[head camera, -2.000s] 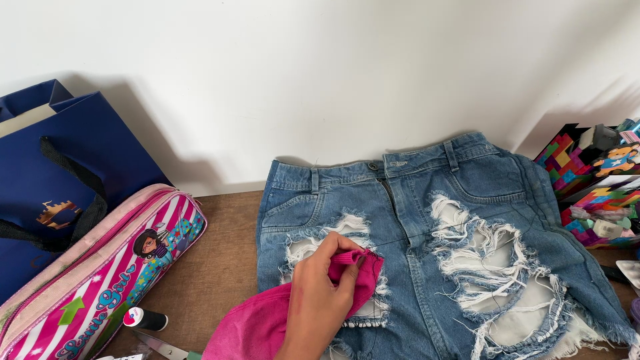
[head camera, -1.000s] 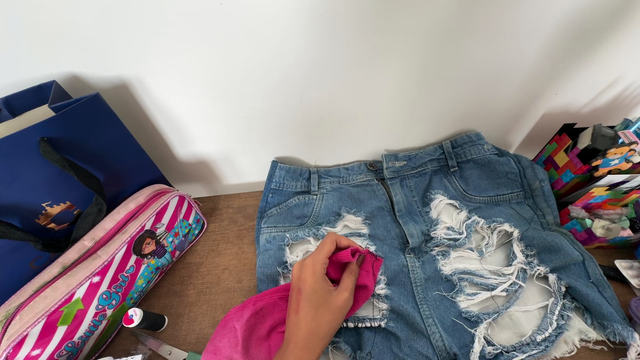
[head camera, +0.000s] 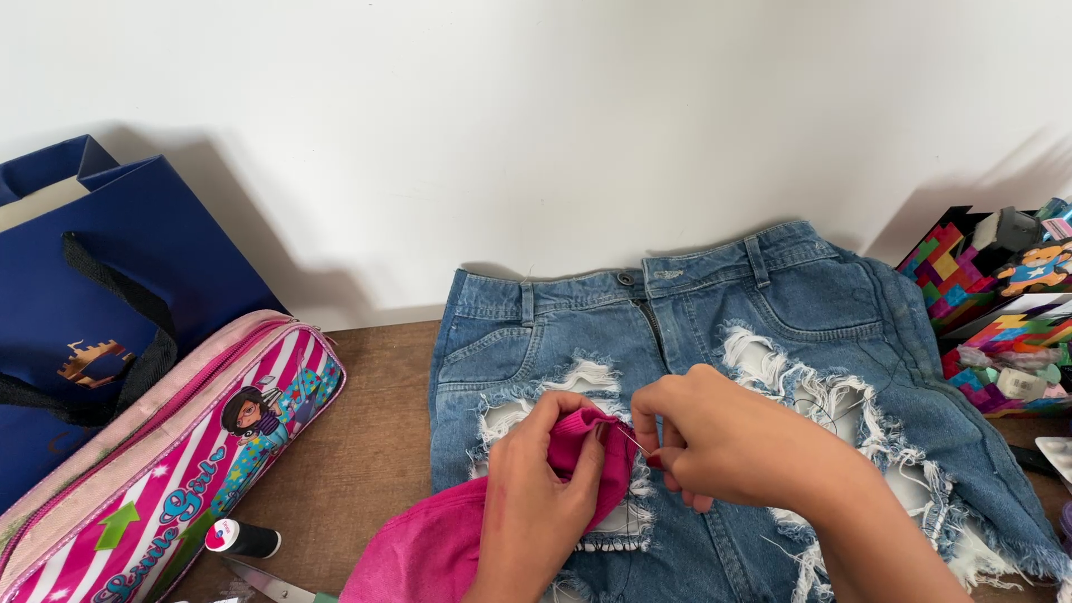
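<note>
My left hand (head camera: 544,494) pinches the ribbed edge of a magenta fabric piece (head camera: 427,536), which spreads out below and left of it. To its right, my right hand (head camera: 703,444) grips a thin sewing needle (head camera: 634,440) between thumb and fingers, its far end at the fabric's edge. Dark thread shows near the pinched edge. Beneath both hands lie ripped blue denim shorts (head camera: 586,318) with frayed white holes, the waistband toward the wall. Loose dark thread lies over the right-hand side of the denim.
At left stand a navy paper bag (head camera: 126,251) and a pink striped pencil case (head camera: 193,435). A black thread spool (head camera: 243,538) and a scissor blade (head camera: 268,582) lie near the front edge. Colourful boxes of small items (head camera: 1005,335) stand at right, against the white wall (head camera: 536,126).
My right hand, out of view in both earlier frames, is now over the shorts with the needle at the magenta fabric. My left hand still holds the fabric in about the same place.
</note>
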